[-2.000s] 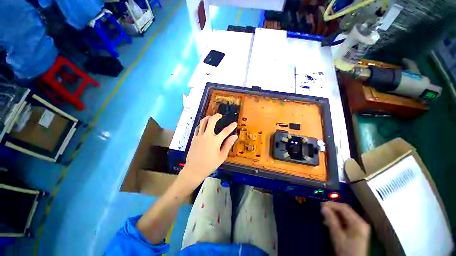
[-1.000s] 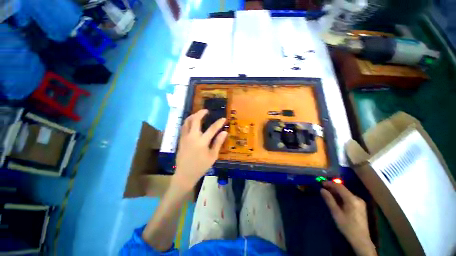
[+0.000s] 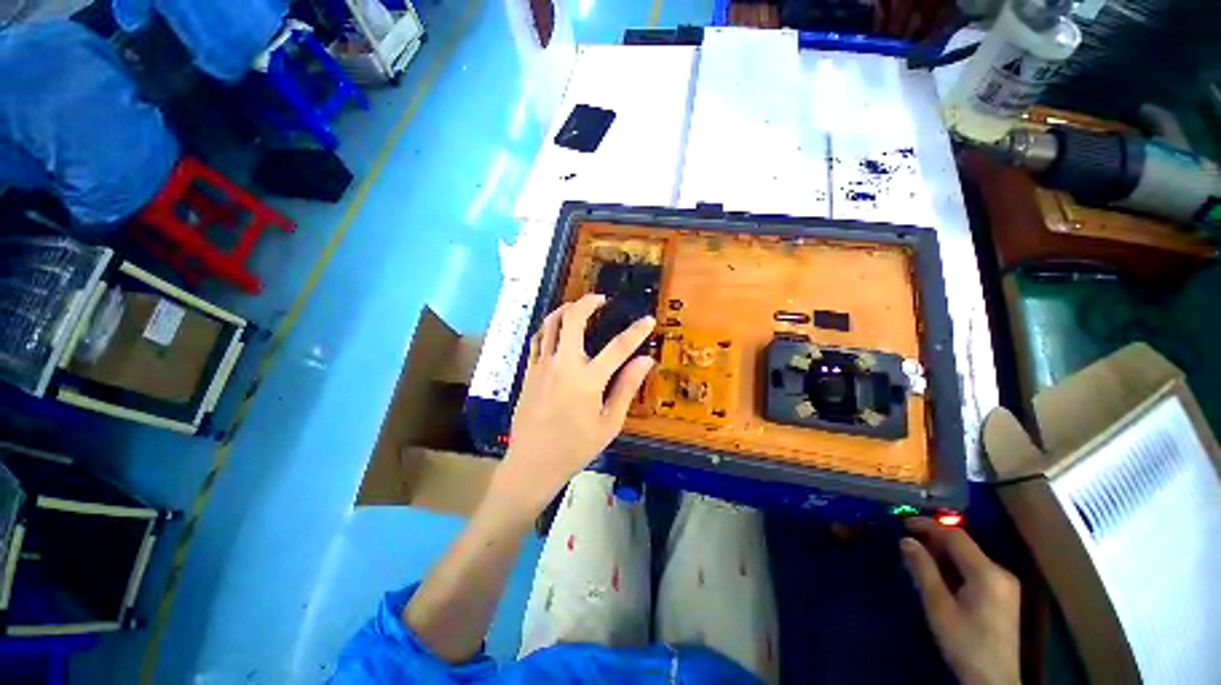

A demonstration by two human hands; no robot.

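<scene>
The fixture plate [image 3: 750, 281], an orange-brown board in a dark frame, lies near me on the white table. My left hand [image 3: 583, 388] rests with its fingertips on the black oblong block [image 3: 624, 288] at the plate's left; the fingers hide part of it, so I cannot tell if they grip it. The black squarish block [image 3: 833, 388] with a round dark centre sits on the plate's right. My right hand [image 3: 967, 589] is at the front panel's right end, fingertips just below the green and red lights [image 3: 948, 518]. No held thing shows in it.
A small flat black piece [image 3: 585, 127] lies at the table's back left, black scraps [image 3: 877, 174] at the back right. A heat gun [image 3: 1125, 167] and a bottle [image 3: 1015, 60] stand right. A parts carton [image 3: 1058, 448] is front right, an open brown box [image 3: 429, 402] left. Blue-clad people sit far left.
My right hand has come up from lower down to the front panel's lights. My left hand stays on the black oblong block. The view has shifted slightly.
</scene>
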